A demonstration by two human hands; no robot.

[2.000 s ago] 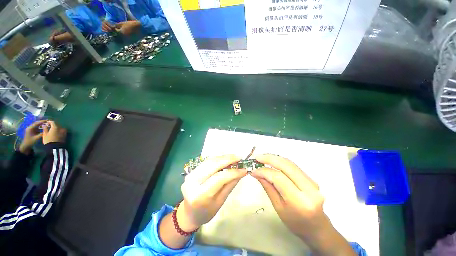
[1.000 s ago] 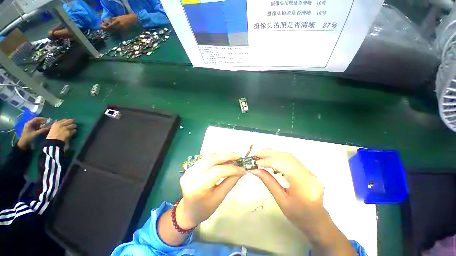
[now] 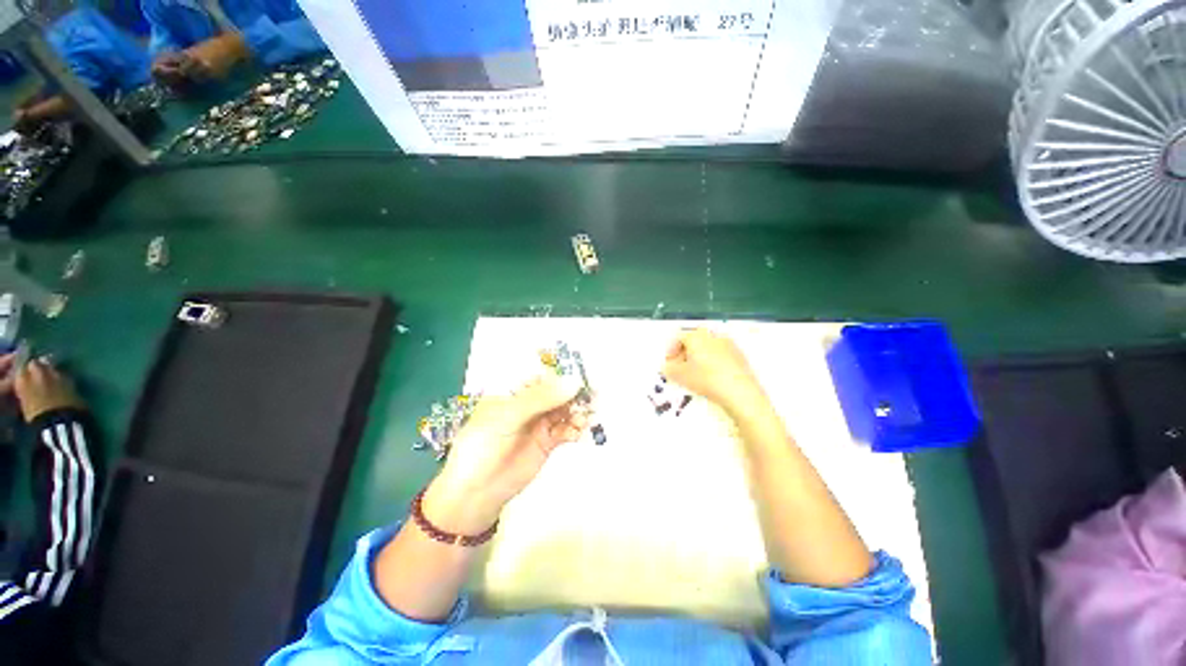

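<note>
My left hand (image 3: 501, 436) holds a small green and silver circuit board (image 3: 568, 364) at its fingertips, above the white sheet (image 3: 624, 520). A small dark part (image 3: 598, 433) shows just right of my left fingers; whether it is joined to the board I cannot tell. My right hand (image 3: 709, 367) is apart from the board, its fingers bent together by several loose dark camera modules (image 3: 670, 398) on the sheet. Whether its fingertips hold anything is hidden. A cluster of boards (image 3: 445, 424) lies at the sheet's left edge, partly beside my left hand.
A blue bin (image 3: 901, 386) with a tiny part stands at right. A black tray (image 3: 234, 403) is at left, another (image 3: 1106, 403) at right. A fan (image 3: 1119, 130), an instruction sheet (image 3: 624, 98) and a small unit (image 3: 585, 253) are beyond. Neighbours' sleeves show at both sides.
My right hand has left the board and moved right to the loose modules, which now show. My left hand keeps the board, turned more upright. The view has shifted to the right.
</note>
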